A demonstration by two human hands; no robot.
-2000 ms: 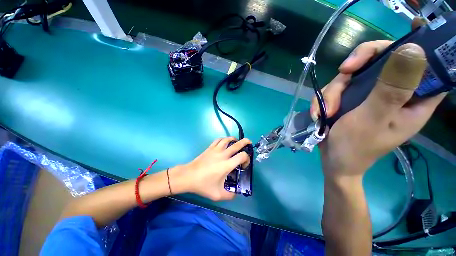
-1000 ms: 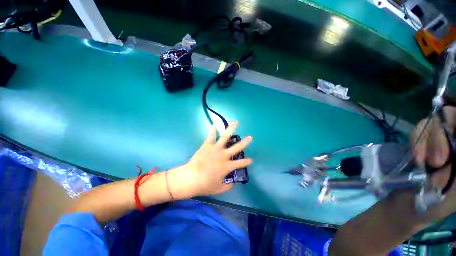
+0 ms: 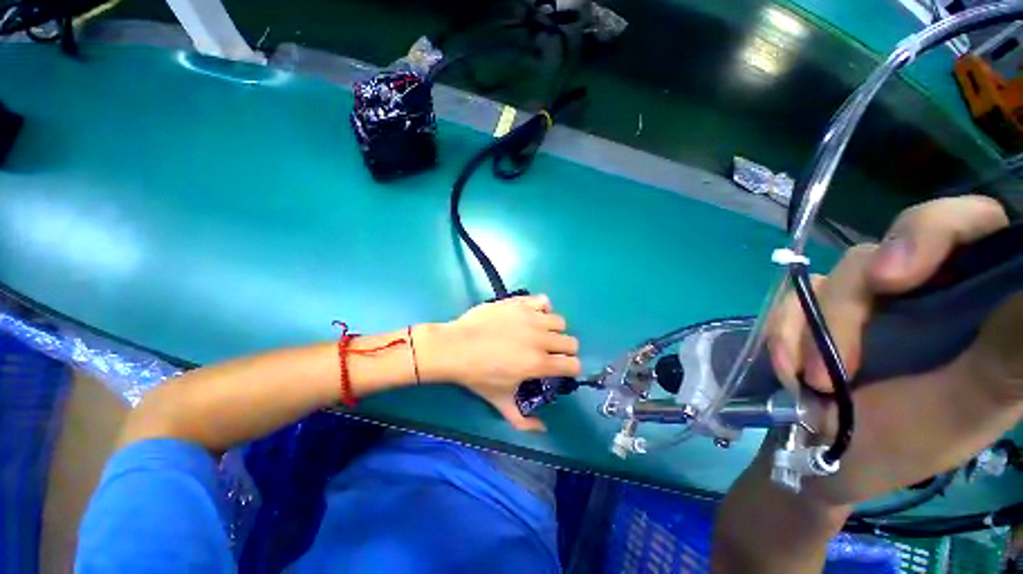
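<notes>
A corded black unit [image 3: 543,395] lies on the green bench top near its front edge, mostly hidden under my left hand. My left hand [image 3: 510,350] is closed over it and holds it. Its black cord [image 3: 476,241] runs up to a coil with a yellow band at the bench's back edge. My right hand [image 3: 886,303] grips the automatic-feed screwdriver [image 3: 718,376], held nearly level. Its tip is at the right side of the unit; whether it touches a screw I cannot tell. The clear feed hose [image 3: 825,168] and a black line arch above it.
Another corded black unit [image 3: 394,126] with wires showing stands at the back of the bench [image 3: 224,224]. Behind is the dark conveyor belt [image 3: 673,101] with cords and wrapped plugs. A white post [image 3: 213,28] stands back left. Blue crates [image 3: 673,536] are below the front edge.
The screwdriver has swung away from the unit and come back to its right side, now held more level. My left hand opened its fingers over the unit, then closed around it.
</notes>
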